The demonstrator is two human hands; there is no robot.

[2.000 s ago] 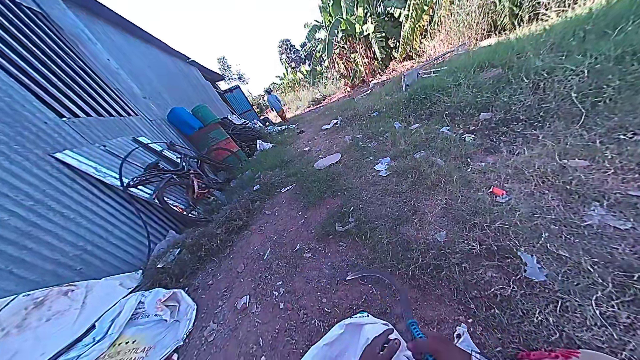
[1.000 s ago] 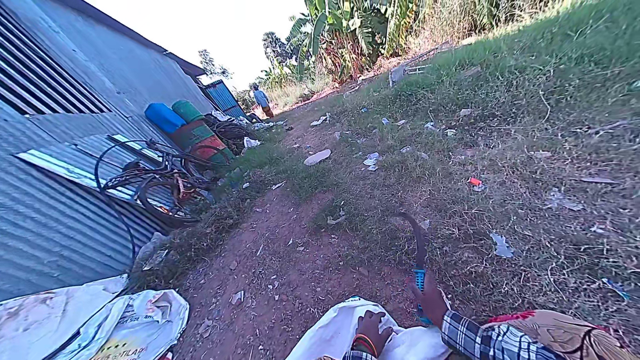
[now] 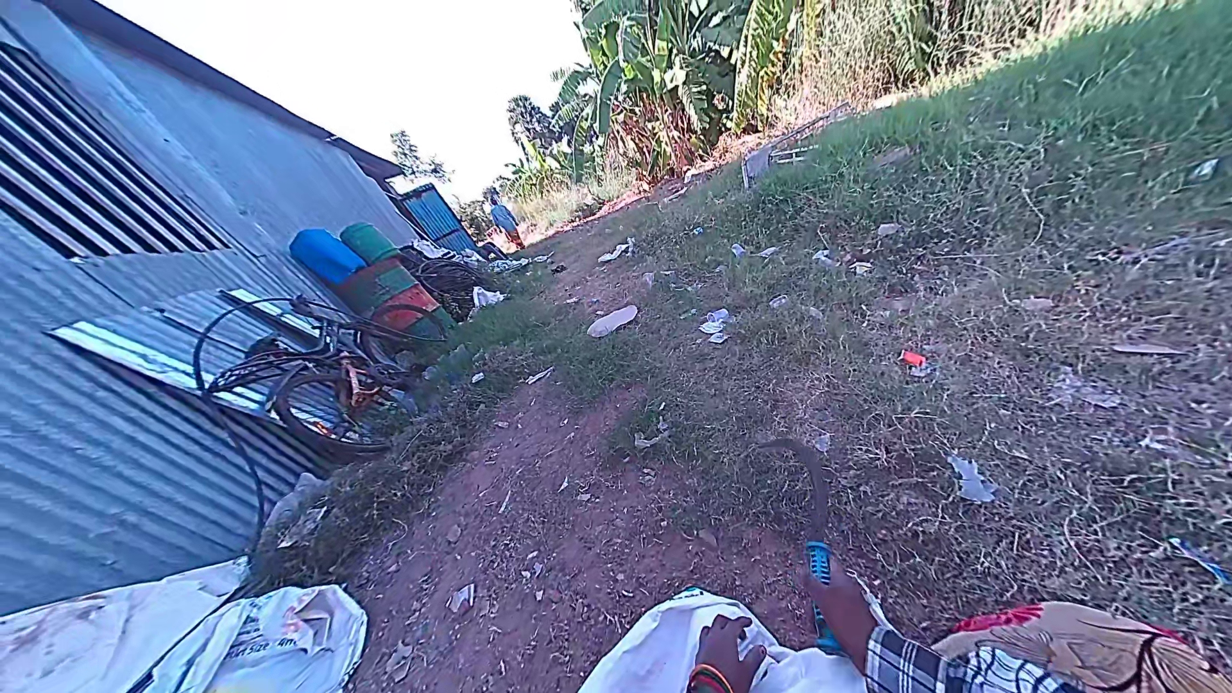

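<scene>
My right hand (image 3: 841, 602) is closed around the blue handle of a sickle (image 3: 816, 491), its curved dark blade pointing up and bending left over the dry grass. White sack-like material (image 3: 654, 640) lies at the bottom centre, below the sickle. On it rests my left hand (image 3: 729, 651), fingers bent over the material, with bangles at the wrist; whether it grips the material I cannot tell. Patterned beige and red cloth (image 3: 1088, 645) shows at the lower right, beside my plaid sleeve.
A corrugated metal wall (image 3: 96, 462) runs along the left, with a bicycle (image 3: 337, 395), a hose and rolled sheets (image 3: 332, 255) against it. Printed white sacks (image 3: 289, 640) lie lower left. A dirt path (image 3: 510, 520) leads towards a distant person (image 3: 502, 219). Litter dots the grass.
Both hands and the plaid sleeve show more fully than two seconds ago. The sickle's blade has swung from slanting low to the left to standing more upright.
</scene>
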